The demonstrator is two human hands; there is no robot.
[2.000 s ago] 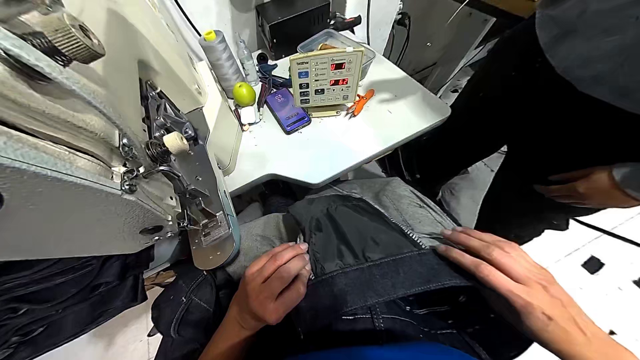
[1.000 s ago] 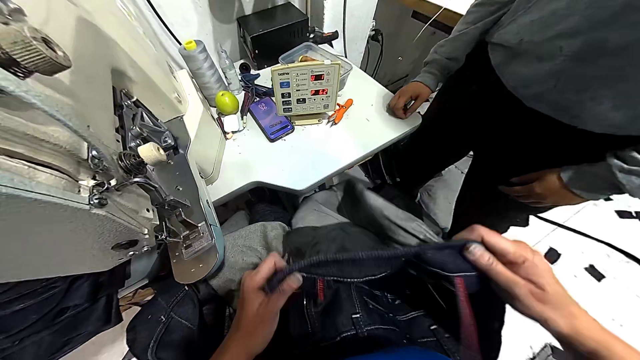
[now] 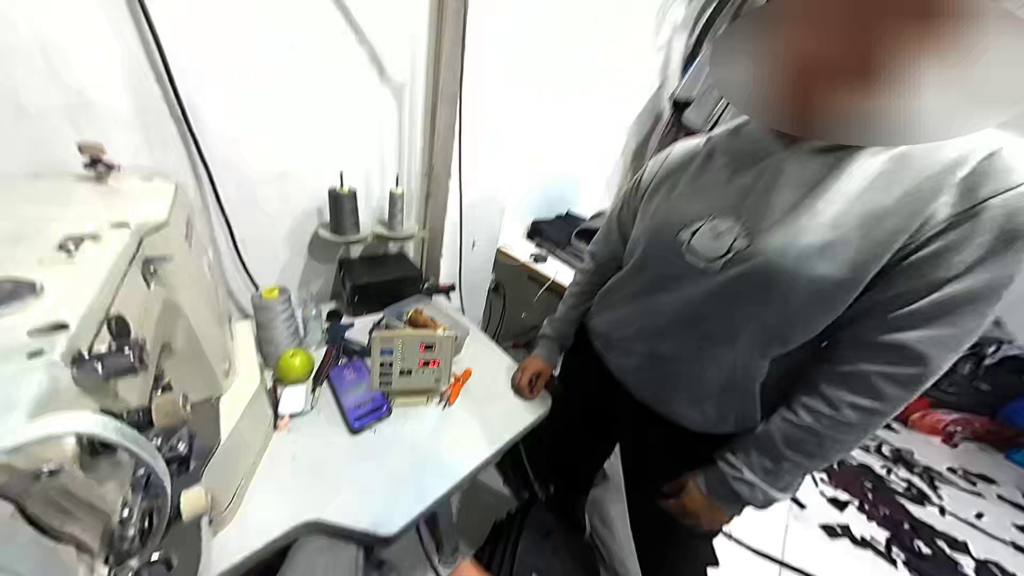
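Observation:
Only a sliver of a hand shows at the bottom edge, seemingly my right hand (image 3: 470,569); what it holds is cut off. Just right of it is dark cloth (image 3: 536,532), though contact between them cannot be told. My left hand is out of view. Grey cloth (image 3: 320,555) lies low in the view, below the front edge of the white table (image 3: 432,448). On the left stands an industrial sewing machine (image 3: 184,304), its lower part cut off by the frame.
A control panel (image 3: 412,362), a phone (image 3: 358,394), orange thread snips (image 3: 457,387), a green round fruit (image 3: 294,366) and a grey thread cone (image 3: 276,324) are on the table. A co-worker in a grey sweatshirt (image 3: 720,320) stands at its right, one hand on the corner. Scraps litter the floor.
The view has swung up, so the jeans and most of my hands have left it. Earlier both hands held the jeans by the waistband. The co-worker's hand came onto the table corner.

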